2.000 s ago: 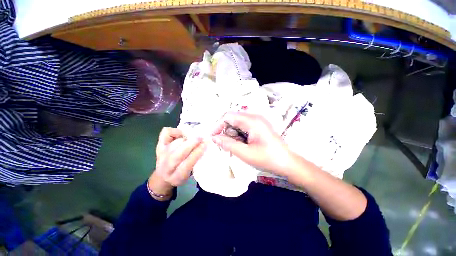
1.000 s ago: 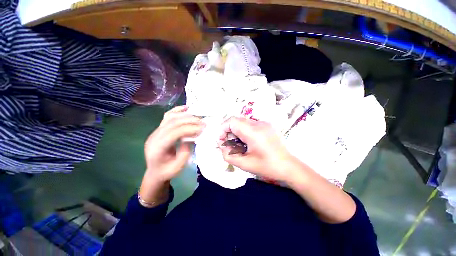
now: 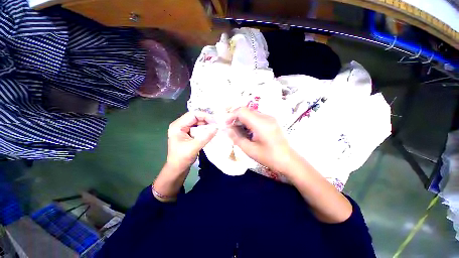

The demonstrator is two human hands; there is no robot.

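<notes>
A white floral garment (image 3: pixel 322 126) lies over my lap, mostly overexposed, with red and dark flower marks. My left hand (image 3: pixel 188 138) is over its left part, thumb and forefinger pinching the white cloth. My right hand (image 3: pixel 261 136) is close beside it, fingertips at the same spot of the garment. Small dark thread snips (image 3: pixel 245 132) are tucked in my right palm, mostly hidden by the fingers. Whether a thread is between the fingertips is too fine to see.
Striped garments (image 3: pixel 35 85) hang at the left beside a pink plastic-lined bin (image 3: pixel 162 70). A table with a wooden drawer (image 3: pixel 146 14) curves across the top. A blue rail (image 3: pixel 402 48) with hooks is upper right. Blue crates (image 3: pixel 65 227) stand lower left. White cloth (image 3: pixel 450 176) is at the far right.
My left hand has moved right from its more open pose and now pinches the cloth beside my right fingertips. The snips in my right hand are less visible. The camera view has shifted slightly.
</notes>
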